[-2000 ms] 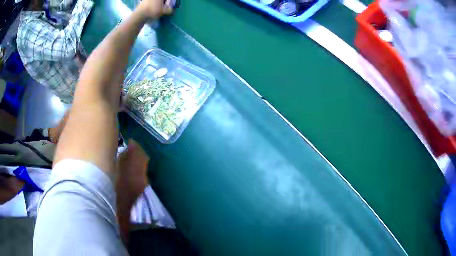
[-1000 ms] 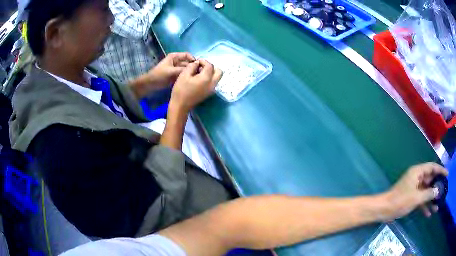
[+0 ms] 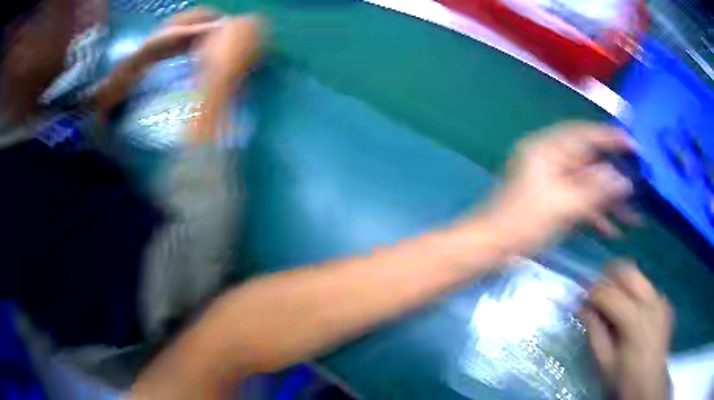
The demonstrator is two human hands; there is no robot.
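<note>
The frame is strongly blurred. My left hand (image 3: 567,183) reaches in from the lower left over the green bench. A dark round part (image 3: 620,162) shows at its fingertips, its details smeared. My right hand (image 3: 632,324) is at the lower right, fingers bent, at the right side of a clear tray (image 3: 513,336). Glare turns much of the tray's contents white. Whether my right fingers hold anything is too blurred to tell.
Another person (image 3: 70,234) sits at left, hands raised near a second clear tray (image 3: 160,117). A red bin (image 3: 540,35) stands at the far side. A blue tray or bin (image 3: 677,125) is at the right. The green bench (image 3: 352,172) curves between.
The view has swung to the right. The near clear tray now shows more fully and my right hand has come into view. My left hand still has the dark part, now closer to that tray.
</note>
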